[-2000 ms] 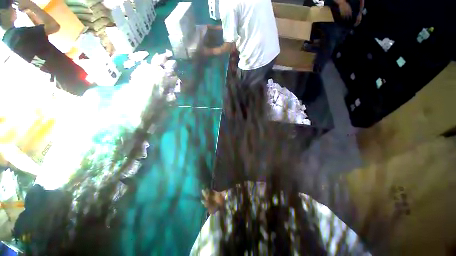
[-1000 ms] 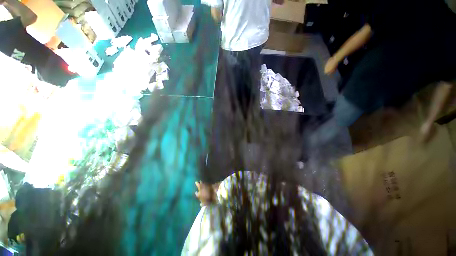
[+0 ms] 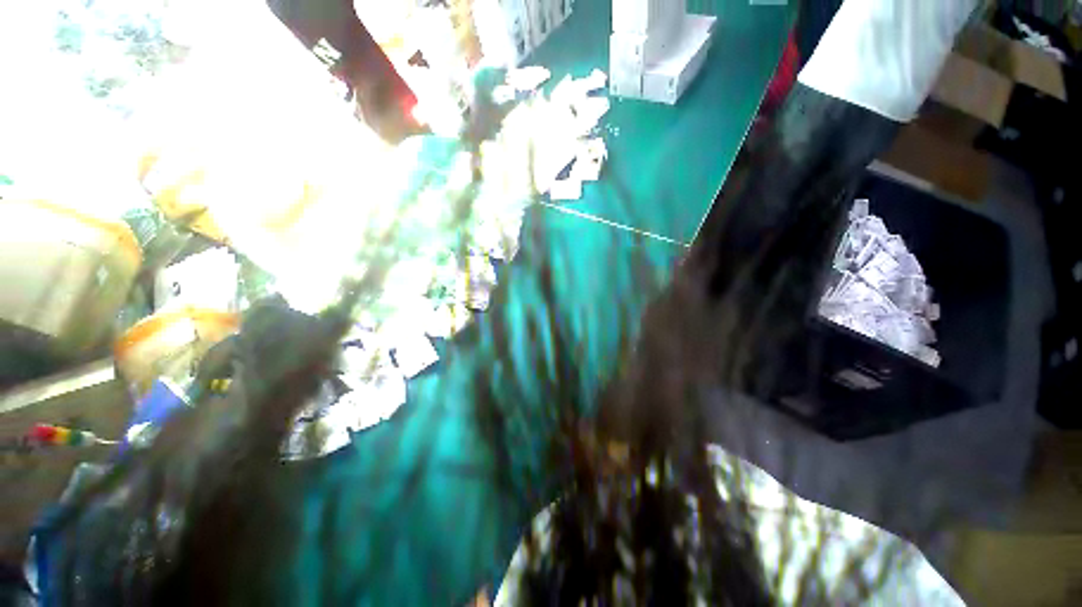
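Many flat white pieces point(image 3: 386, 379) lie along the left side of the green table point(image 3: 392, 522), partly lost in glare. White boxes point(image 3: 674, 62) stand on the table at the top. Dark hair strands blur and cover much of the middle. A sliver of skin shows at the bottom edge beside my white sleeve or shirt point(image 3: 819, 534), and a blurred skin-toned patch shows behind the hair. I cannot tell which hand either belongs to. Neither of my hands is clearly seen.
A black crate point(image 3: 967, 273) with a heap of whitish pieces point(image 3: 880, 291) is on the floor at right. A person in a white shirt point(image 3: 890, 48) stands at the table's top right edge. Brown cartons point(image 3: 985, 77) are behind. Another carton point(image 3: 59, 279) is at left.
The view has turned left, so table, boxes and crate sit further right. The hand seen near the table edge is now mostly hidden. The person in dark clothes at right is out of view.
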